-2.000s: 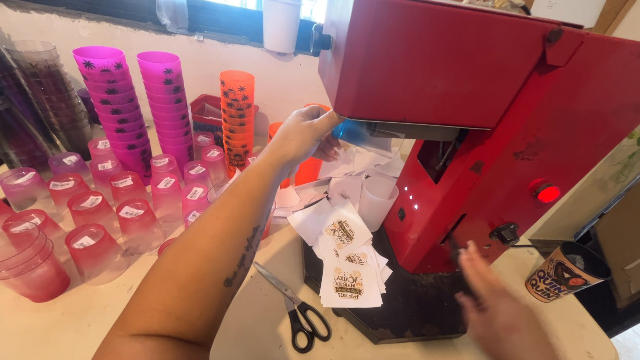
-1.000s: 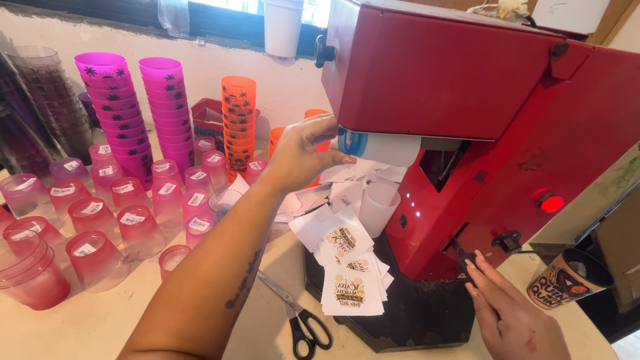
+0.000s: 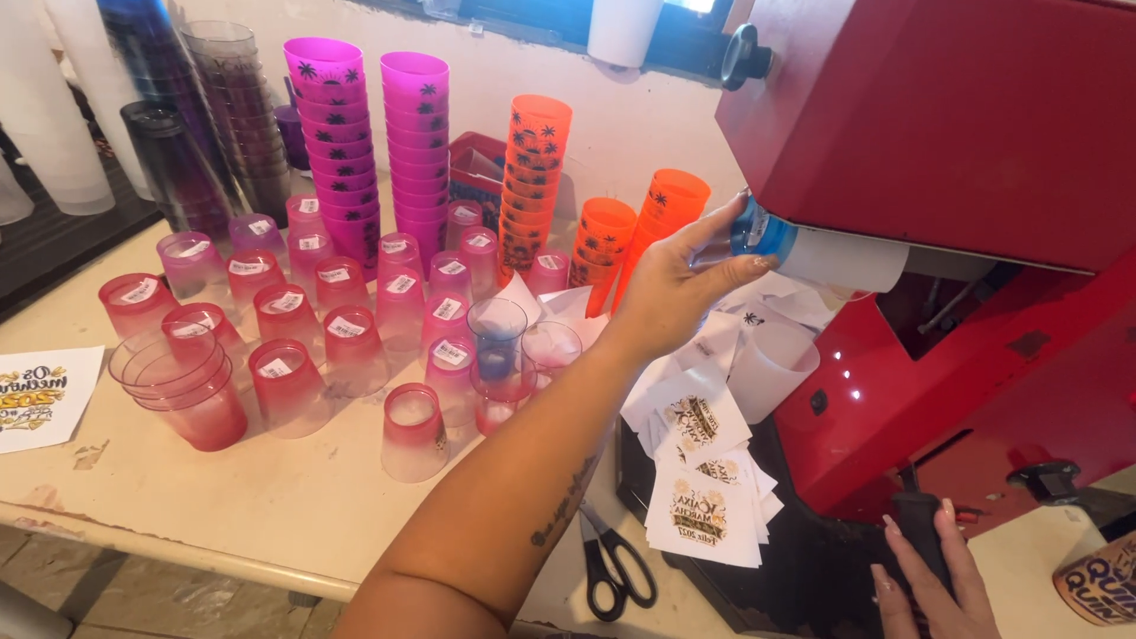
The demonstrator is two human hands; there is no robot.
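My left hand grips the base of a blue-bottomed cup whose body, wrapped in white paper, lies sideways under the head of a red heat press. At the lower right my right hand rests with its fingers around the black lever grip of the press. Below the cup, a pile of printed transfer papers lies on the black base of the press. Beside the pile a white frosted cup leans, partly among loose papers.
Black-handled scissors lie near the table's front edge. Several upturned pink cups stand at left, before stacks of magenta cups and orange cups. A printed sheet lies far left; a printed cup stands far right.
My right hand has come to the black lever grip, which it was apart from two seconds ago. The white-wrapped cup shows under the press head, as one second ago. The view has shifted left.
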